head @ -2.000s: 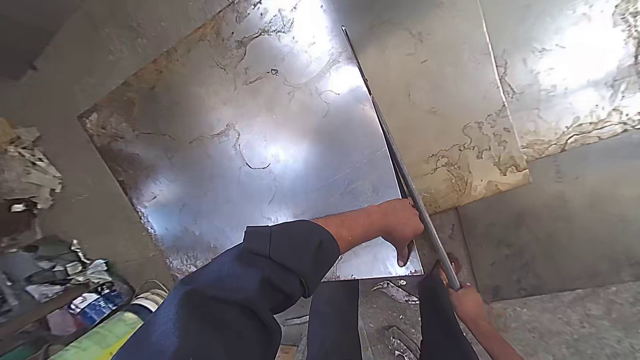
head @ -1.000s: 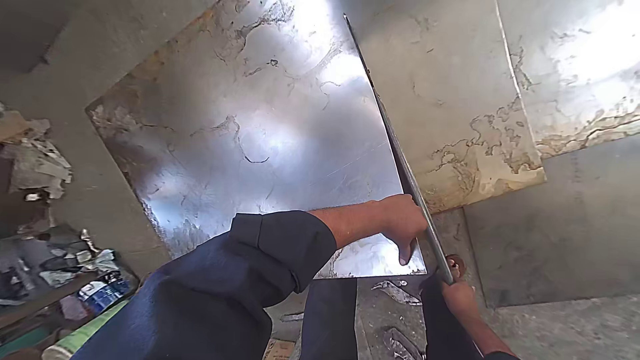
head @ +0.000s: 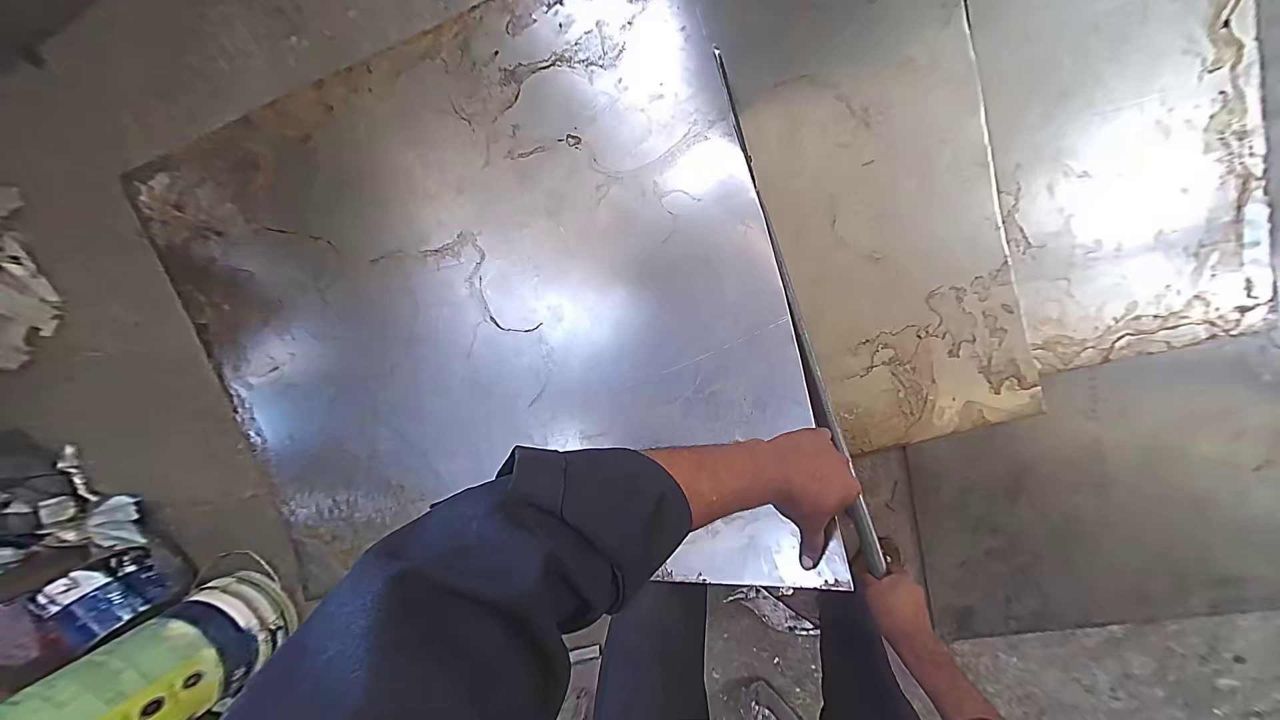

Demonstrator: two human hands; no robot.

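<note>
A large stained metal sheet point(head: 620, 330) lies flat, its right edge beside a long thin metal bar point(head: 800, 310). My left hand point(head: 815, 485), in a dark sleeve, is curled over that edge near the sheet's near corner, with the thumb pointing down along the top face; its fingers are partly hidden. The bar passes close by its knuckles. Just beyond the corner, my right hand point(head: 895, 605) is closed around the bar's near end. A narrow dark gap shows between sheet and bar near my left hand.
More metal sheets, two stained point(head: 900, 250) point(head: 1130, 200) and one plain grey point(head: 1090, 500), lie to the right. At the lower left are a green and yellow container point(head: 130, 670) and crumpled scraps point(head: 70, 510). My dark-clothed legs point(head: 655, 650) stand at the near edge.
My right hand and the bar's near end have come closer to the sheet's near corner. My left hand stays at the sheet's edge. The view has shifted slightly.
</note>
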